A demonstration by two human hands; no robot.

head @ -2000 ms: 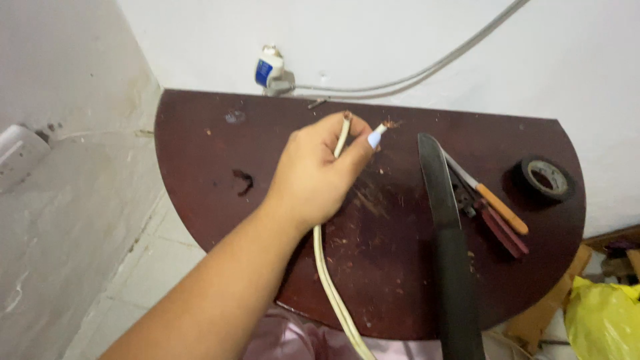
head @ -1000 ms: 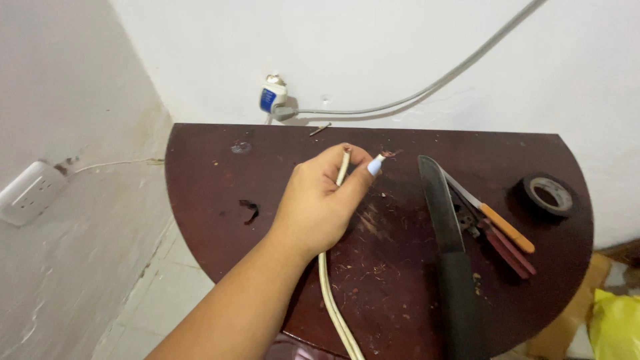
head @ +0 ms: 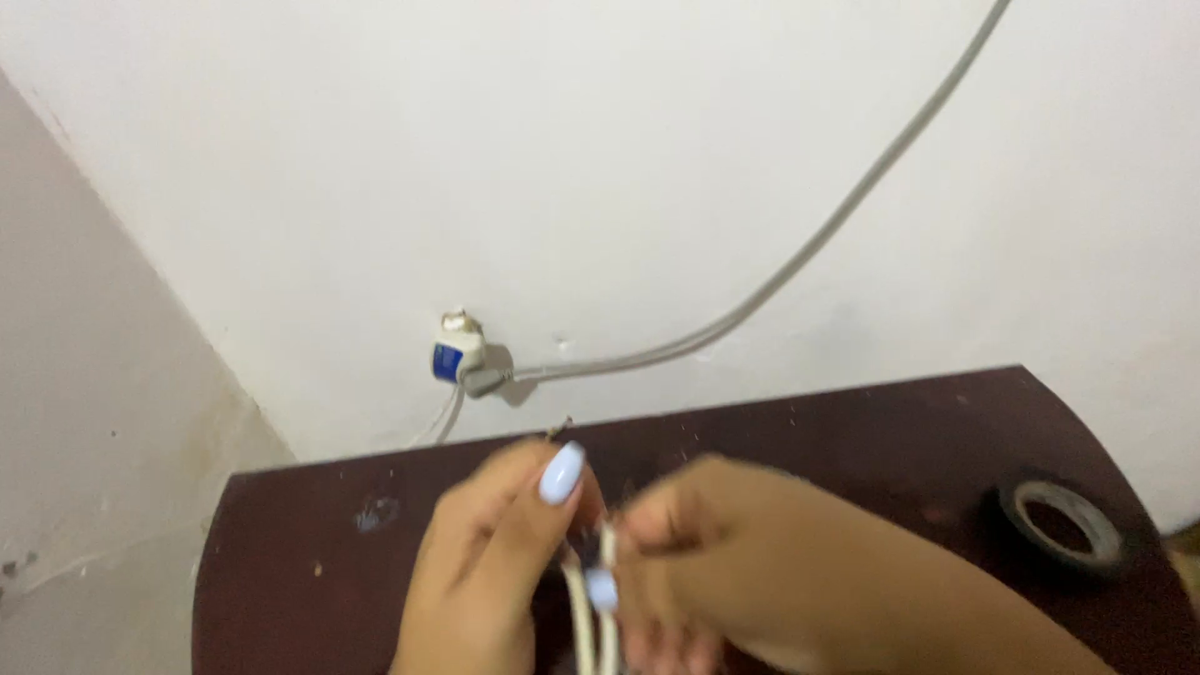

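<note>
A white two-strand electrical cable (head: 583, 623) rises from the bottom edge, its split ends between my hands. My left hand (head: 502, 553) has thumb and fingers closed at the tip of the left strand. My right hand (head: 712, 562), blurred, pinches the other strand near its end. Thin bare wire seems to show between the fingertips, but blur and the fingers hide how the ends lie. A roll of black electrical tape (head: 1064, 525) lies on the dark wooden table (head: 309, 562), right of my right hand.
Behind the table, a plug adapter with a blue face (head: 457, 356) is on the white wall (head: 656, 187). A grey cord (head: 797, 262) runs from it up to the right. A small scrap (head: 560, 428) lies at the table's back edge.
My right hand has come into view and taken hold at the cable's ends beside my left hand. The view has shifted upward and closer, leaving the knife and orange-handled tool out of sight.
</note>
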